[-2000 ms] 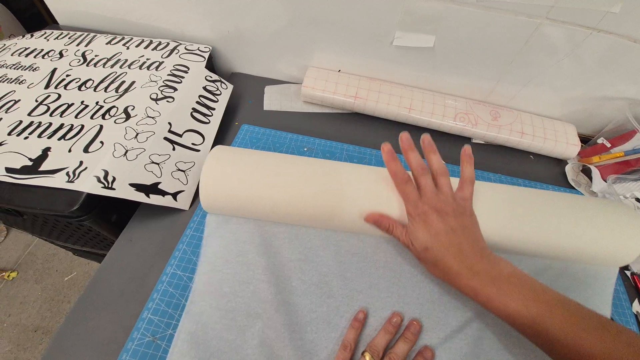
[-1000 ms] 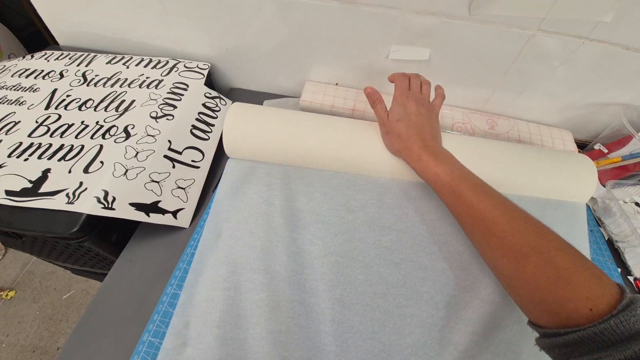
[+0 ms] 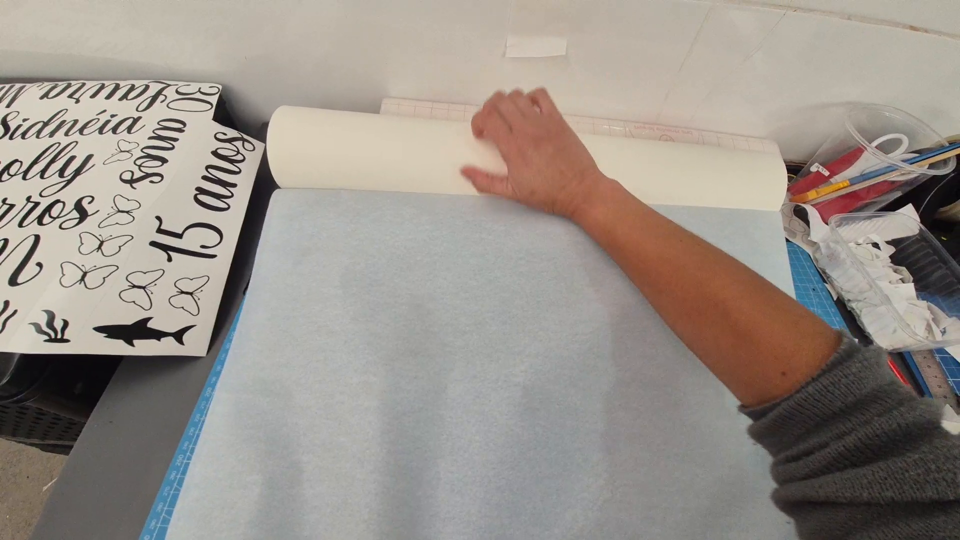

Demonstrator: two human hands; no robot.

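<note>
My right hand (image 3: pixel 529 154) rests on top of a wide cream roll (image 3: pixel 367 150), its fingers spread and slightly bent, not wrapped around it. From the front of the roll a pale blue-grey sheet (image 3: pixel 420 322) lies unrolled toward me. Under the sheet is a blue cutting mat (image 3: pixel 196 427), showing along the left edge and at the right. Behind the roll, partly hidden by it, lies a second roll with a printed grid (image 3: pixel 427 109). My left hand is out of view.
White sheets with black lettering and shapes (image 3: pixel 191 300) overlap the grey table (image 3: pixel 127 442) at left. On the right are an open plastic container of paper scraps (image 3: pixel 926 330), a clear cup (image 3: pixel 896 124) with tools, and a metal ruler (image 3: pixel 937 375). A white wall (image 3: pixel 420 45) stands behind.
The cream roll has moved back toward the wall, and more of the pale sheet lies unrolled. My left hand, on the sheet two seconds ago, has left the view.
</note>
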